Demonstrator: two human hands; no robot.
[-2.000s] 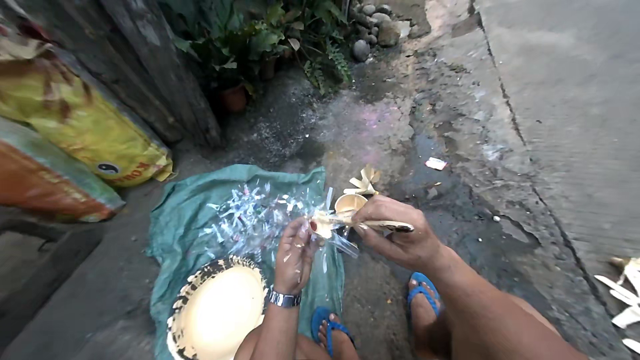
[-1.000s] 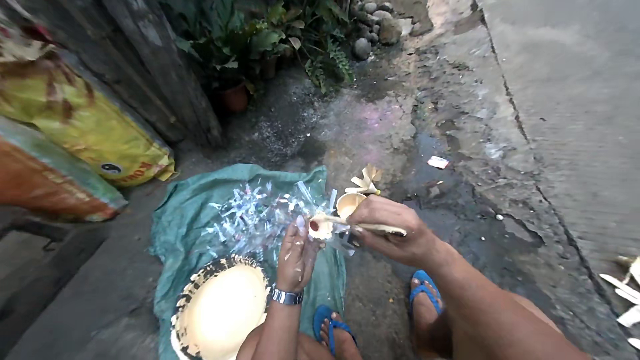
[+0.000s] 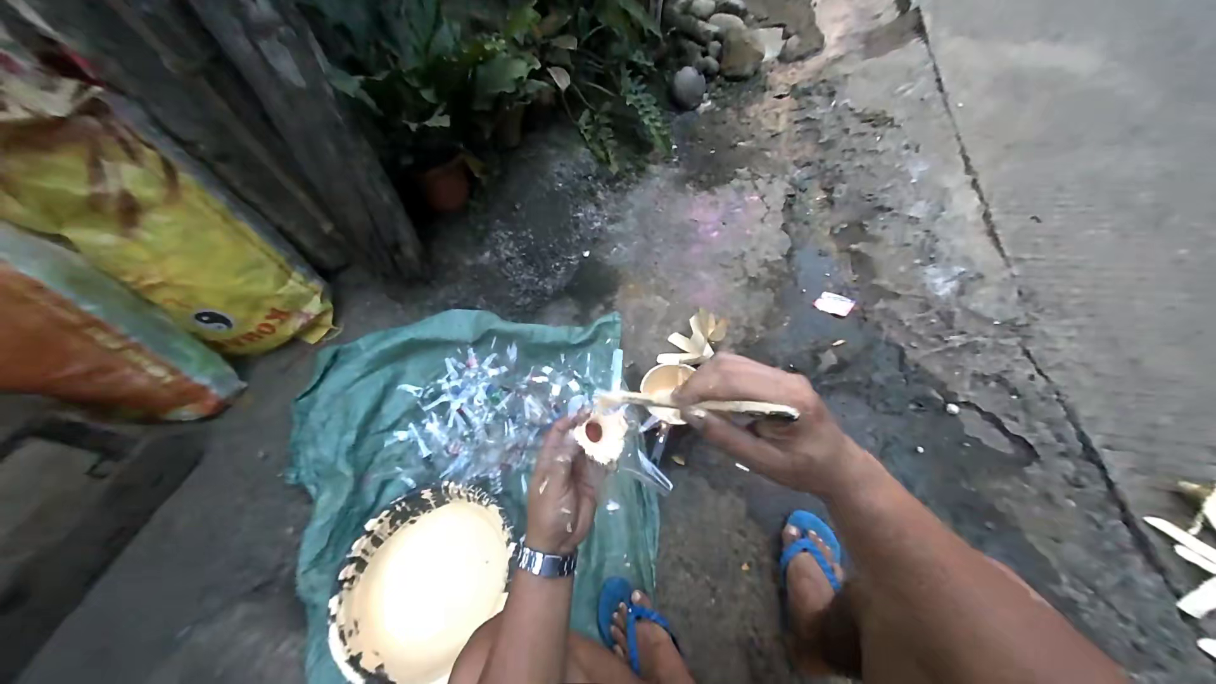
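Note:
My left hand (image 3: pixel 565 475), with a metal watch on the wrist, holds a small cream-coated piece with a reddish-brown centre (image 3: pixel 600 435); clear plastic strips spread around it. In my right hand (image 3: pixel 760 408) is a paintbrush (image 3: pixel 722 407), its bristles at the top edge of that piece. Just behind the brush is a small cream-coloured cup (image 3: pixel 662 380). A wide round container of cream paint (image 3: pixel 427 579), its dark rim spattered, stands by my left forearm. Many cut clear plastic pieces (image 3: pixel 475 408) lie heaped on a green cloth sheet (image 3: pixel 380 351).
Cream-painted petal-like pieces (image 3: pixel 698 337) lie beyond the cup. More pale strips (image 3: pixel 1197 570) are at the far right. A yellow sack (image 3: pixel 190 237) and an orange sack (image 3: pixel 95 342) stand at left. Plants, a terracotta pot (image 3: pixel 445 183) and stones (image 3: pixel 741 52) are at the back.
The held piece has turned so that its reddish-brown centre faces the camera more. My right hand has shifted slightly, and the brush tip now lies at the piece's top edge.

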